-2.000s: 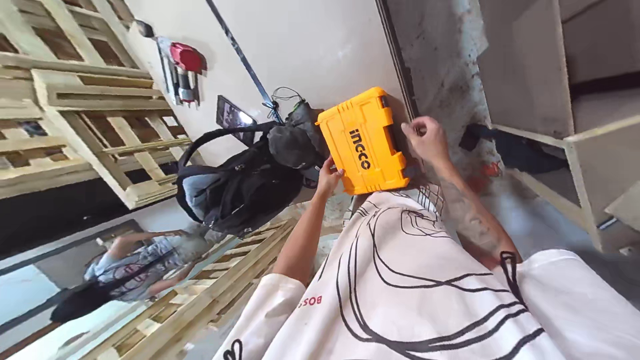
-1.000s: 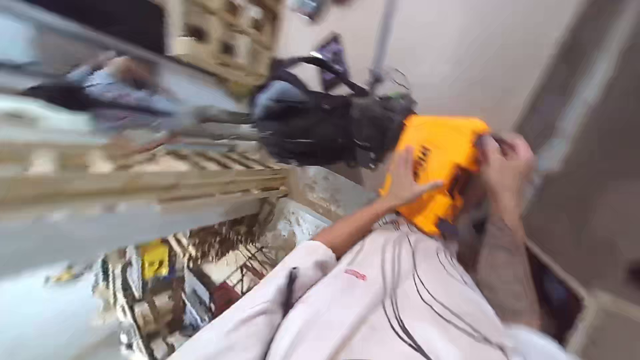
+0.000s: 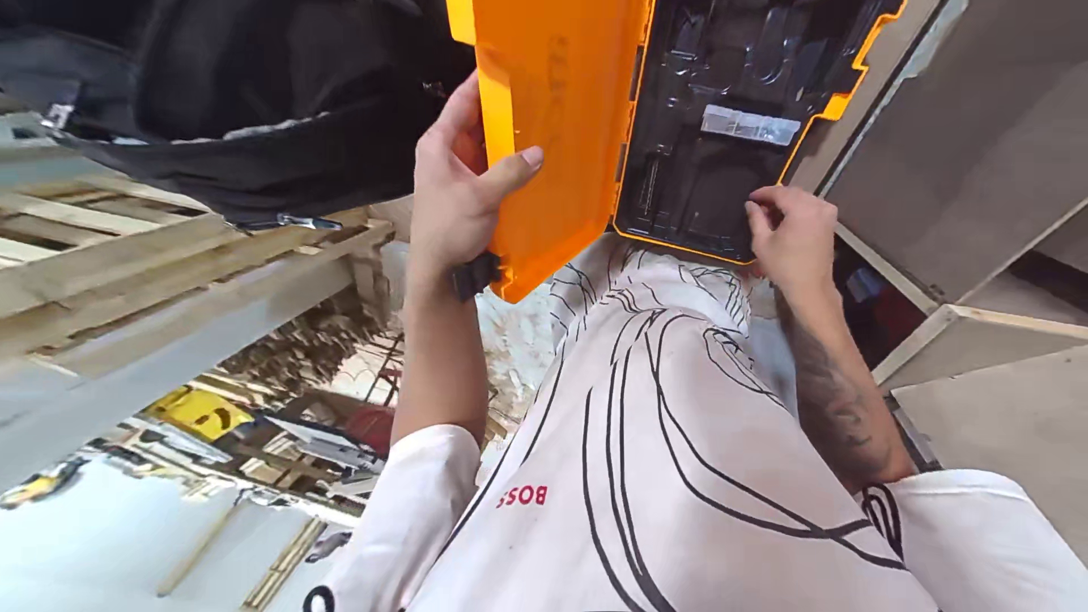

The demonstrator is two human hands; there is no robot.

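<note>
An orange Ingco plastic tool case [image 3: 561, 144] lies opened in front of my body, its lid swung to the left. The black moulded tray [image 3: 705, 178] inside shows shaped recesses and a small clear plastic piece [image 3: 750, 126]. My left hand [image 3: 463, 183] grips the outer edge of the lid, thumb on its inner face, beside a black latch [image 3: 476, 276]. My right hand [image 3: 795, 229] is at the lower right rim of the case, thumb and forefinger close together; whether something small is between them I cannot tell.
A black backpack [image 3: 255, 93] stands at the upper left, close to my left hand. Wooden pallets [image 3: 170, 272] lie below it. Wooden panels and a framed box [image 3: 952, 314] are at the right. Farther off, at the lower left, are a yellow object [image 3: 200, 414] and scattered timber.
The case was shut in both earlier frames and is now opened, with my left hand on its lid. The view has turned and come closer to the case.
</note>
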